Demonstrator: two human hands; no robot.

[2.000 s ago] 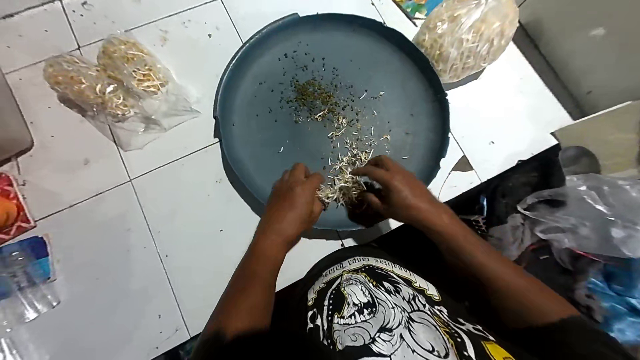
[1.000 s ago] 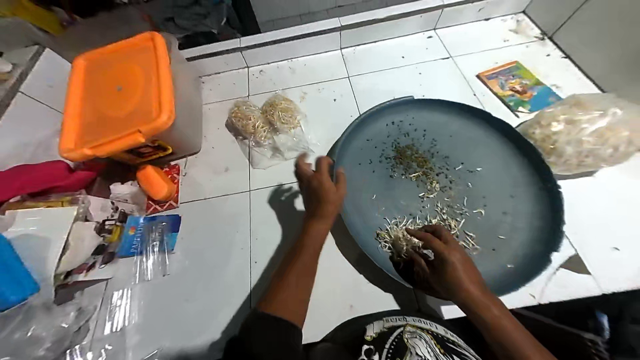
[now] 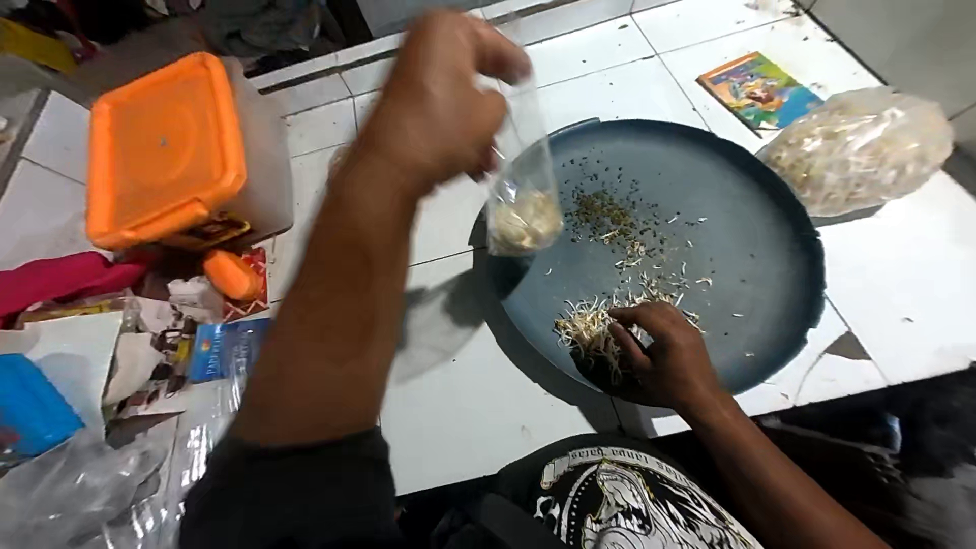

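Note:
My left hand (image 3: pixel 450 99), blurred, is raised and grips the top of a clear plastic bag (image 3: pixel 524 213) with bean sprouts in its bottom. The bag hangs over the left rim of a round grey-blue tray (image 3: pixel 747 206). On the tray, my right hand (image 3: pixel 663 351) rests its fingers at a pile of bean sprouts (image 3: pixel 591 324); whether it pinches any is unclear. Loose green-brown seed hulls (image 3: pixel 606 213) lie scattered farther up the tray, with stray sprouts around them.
A large bag of sprouts (image 3: pixel 862 152) lies right of the tray, beside a colourful booklet (image 3: pixel 759 90). At left stand an orange-lidded plastic container (image 3: pixel 168 152), an orange object (image 3: pixel 232 274), clear plastic bags (image 3: pixel 84 480) and a blue packet (image 3: pixel 225 351) on white tiles.
My left hand has left the sprout pile, reached toward the bags on the tiles, and now holds a bag up. My right hand stays at the pile. The view has swung left.

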